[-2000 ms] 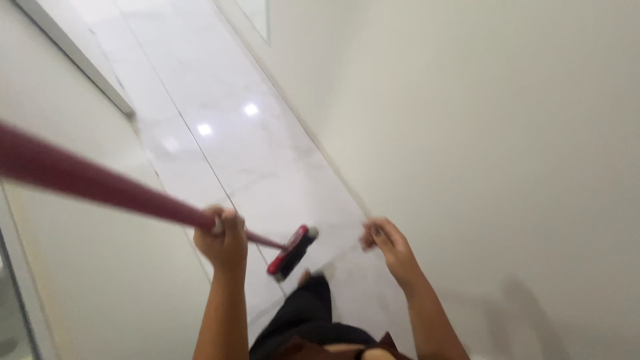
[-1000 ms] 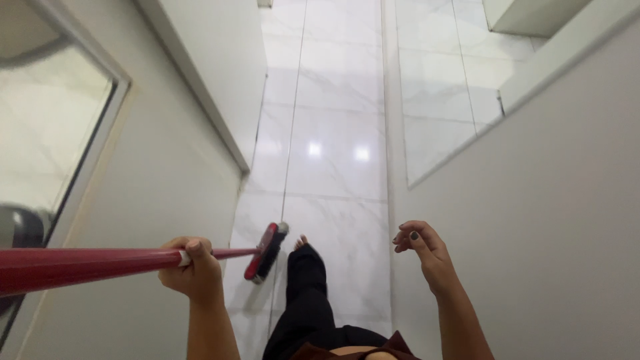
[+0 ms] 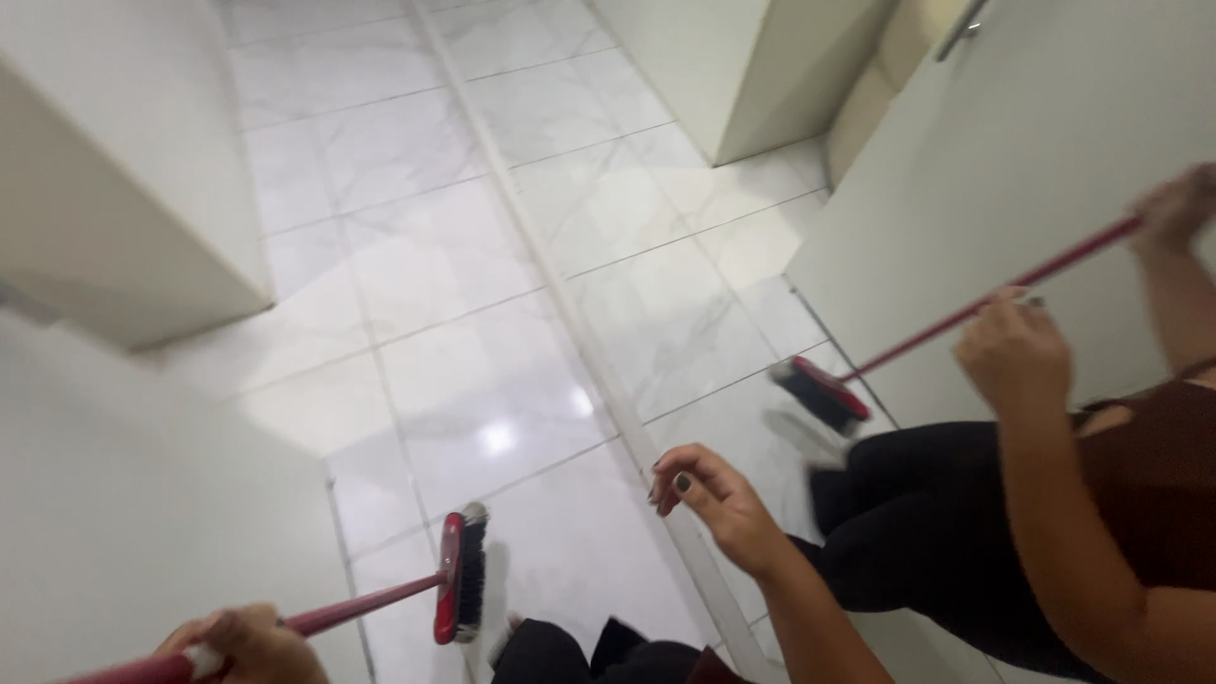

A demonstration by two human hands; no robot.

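My left hand (image 3: 252, 646) grips the red handle of a push broom at the bottom left, by a pale collar on the handle. The broom head (image 3: 448, 579), red with dark bristles and pale ends, is over the white tiled floor, its bristles facing right; whether they touch the tiles I cannot tell. My right hand (image 3: 712, 503) holds nothing, its fingers loosely bent, in front of the base of a large mirror. In the mirror appear a reflected broom head (image 3: 822, 394), its handle, both arms and dark trousers.
A pale strip (image 3: 560, 294) runs along the mirror's foot. At the left stand a pale wall end (image 3: 180, 228) and a light panel (image 3: 161, 503). The mirror shows a similar wall end and a door-like panel (image 3: 1007, 199) with a metal handle. My dark-trousered legs (image 3: 589, 655) are below.
The view has swung toward the mirror, which now shows the reflected person and broom. My left hand still holds the broom handle; my right hand remains free.
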